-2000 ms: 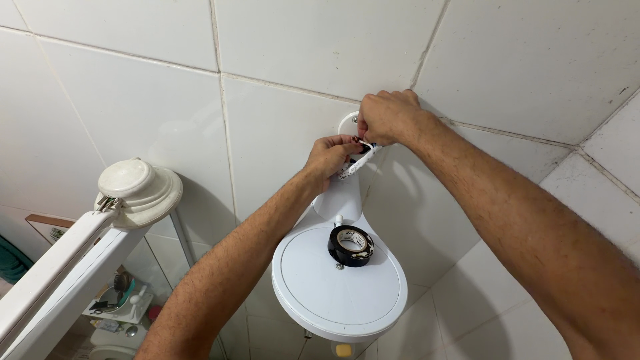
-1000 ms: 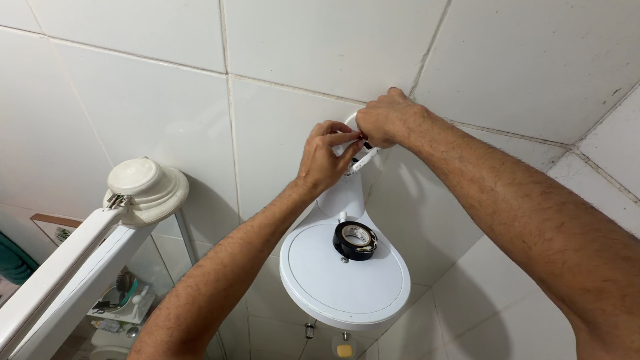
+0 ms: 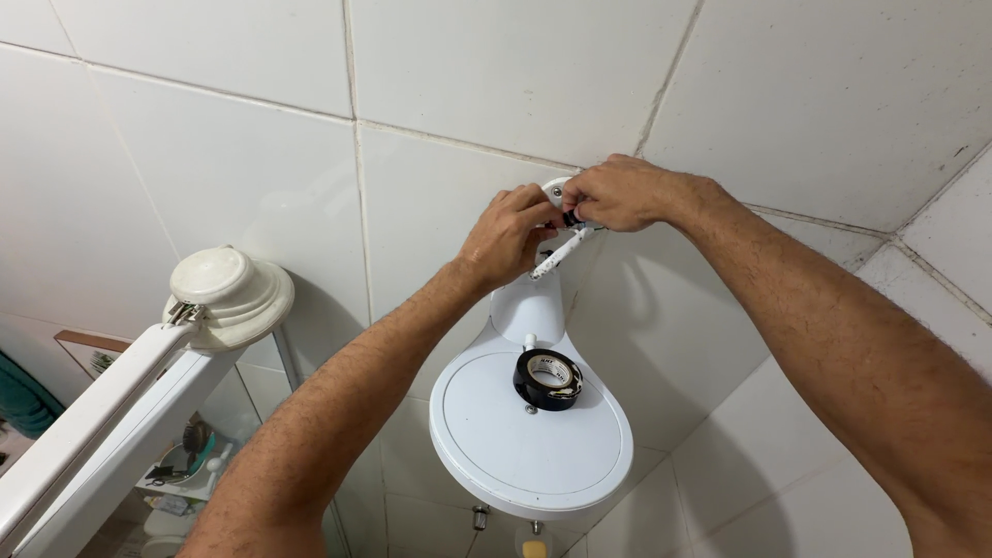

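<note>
Near the tiled wall, above the neck of a white electric shower head [image 3: 531, 442], my left hand [image 3: 511, 232] and my right hand [image 3: 624, 194] meet with fingertips pinched together. Between them is a short black-wrapped piece, apparently taped wire [image 3: 572, 218], partly hidden by the fingers. A white sleeve or cable cover [image 3: 559, 254] with dark specks hangs just below my fingertips. Behind the hands shows a round white wall mount with a screw [image 3: 556, 191]. A roll of black electrical tape [image 3: 548, 379] lies on top of the shower head.
At the left a white rail [image 3: 93, 434] runs up to a round off-white fixture [image 3: 225, 298]. Behind it are a glass panel, a shelf with a hairbrush [image 3: 198, 436] and other items, and a teal towel [image 3: 23, 395]. Metal valves [image 3: 480, 518] and yellow soap [image 3: 535, 549] are below the shower head.
My left hand has shifted its grip, its fingers now turned more toward my right hand. Both hands stay at the wires by the wall mount. The tape roll remains on the shower head.
</note>
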